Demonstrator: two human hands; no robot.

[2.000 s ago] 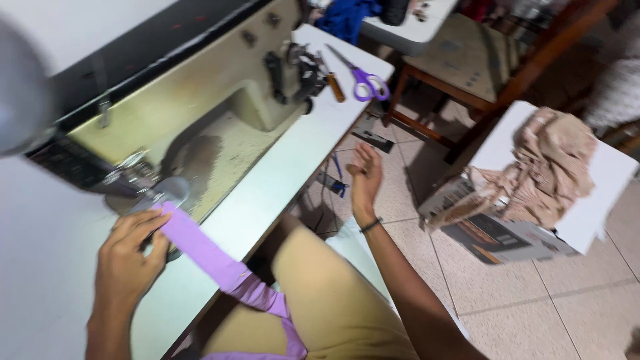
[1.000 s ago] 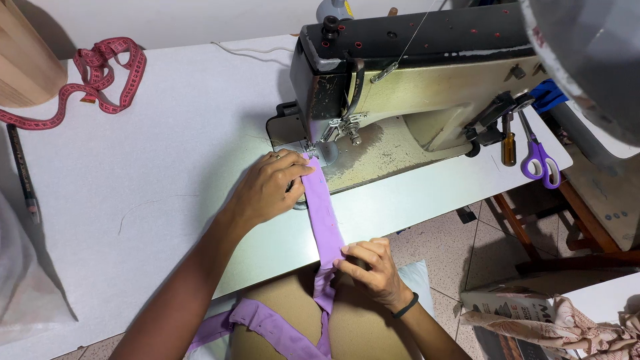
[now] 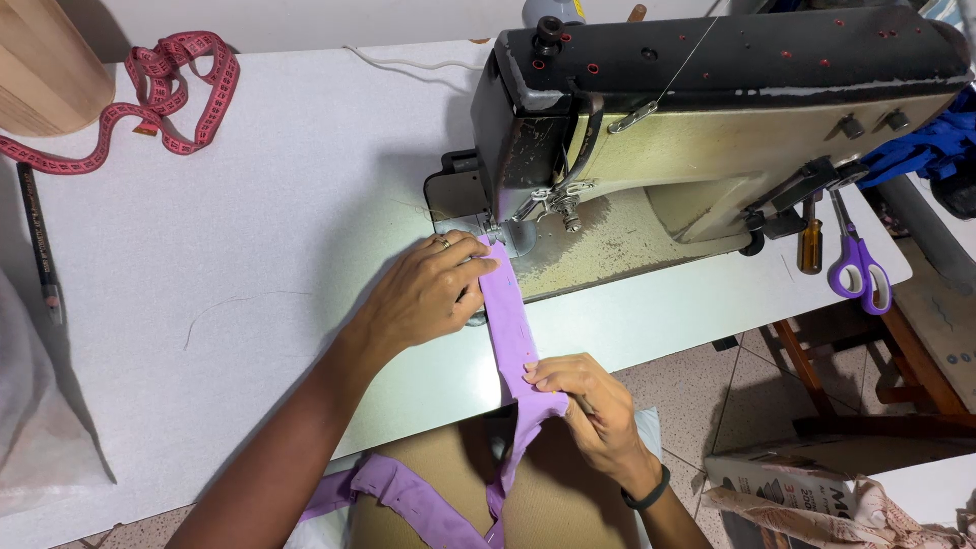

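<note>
A pinned strip of purple fabric runs from under the presser foot area of a sewing machine toward the table's front edge, then hangs over my lap in loose folds. My left hand, with a ring on one finger, presses flat on the strip's upper end, close to the needle plate. Near the table edge, my right hand pinches the strip between thumb and fingers; a dark band circles that wrist. The needle tip is too small to make out.
Purple-handled scissors and a screwdriver lie on the table right of the machine. At the left are a red measuring tape, a dark pencil and a wooden container. A box with beige fabric stands lower right.
Two seconds ago my right hand was off the strip, over the floor; one second ago and now it holds the strip. My left hand has stayed by the needle plate. The view has swung left.
</note>
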